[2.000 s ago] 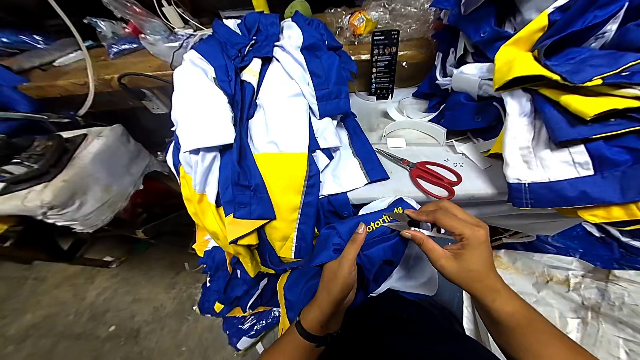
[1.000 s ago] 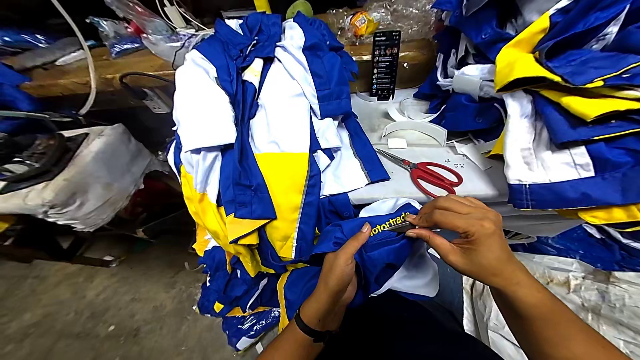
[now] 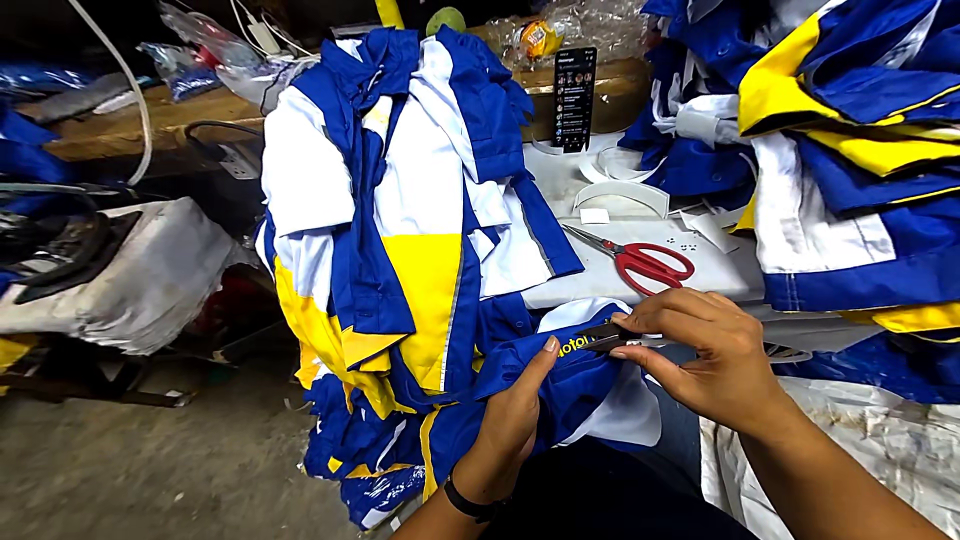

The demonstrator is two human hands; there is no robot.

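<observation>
My left hand [image 3: 517,412] grips a blue garment panel [image 3: 501,367] that bears yellow embroidered lettering, its thumb resting beside the letters. Between the thumb and fingers of my right hand [image 3: 697,352] is a small pair of dark thread snips [image 3: 600,336], its blades lying over the embroidery. Just beyond, red-handled scissors [image 3: 651,264] rest on the white table surface, with their blades pointing to the upper left. Blue, white and yellow shirts [image 3: 420,187] lie heaped to the left of the scissors.
Another garment pile [image 3: 832,202] stands at the right. A phone [image 3: 574,101] leans upright at the back, near curved white pieces [image 3: 622,196]. At the far left is a cloth-covered stand [image 3: 172,255] with a dark iron-like object. Plastic bags [image 3: 225,67] lie on the wooden shelf [image 3: 172,112].
The snips in my right hand show more plainly over the lettering than a second ago, and cover more of it. My left hand has barely moved.
</observation>
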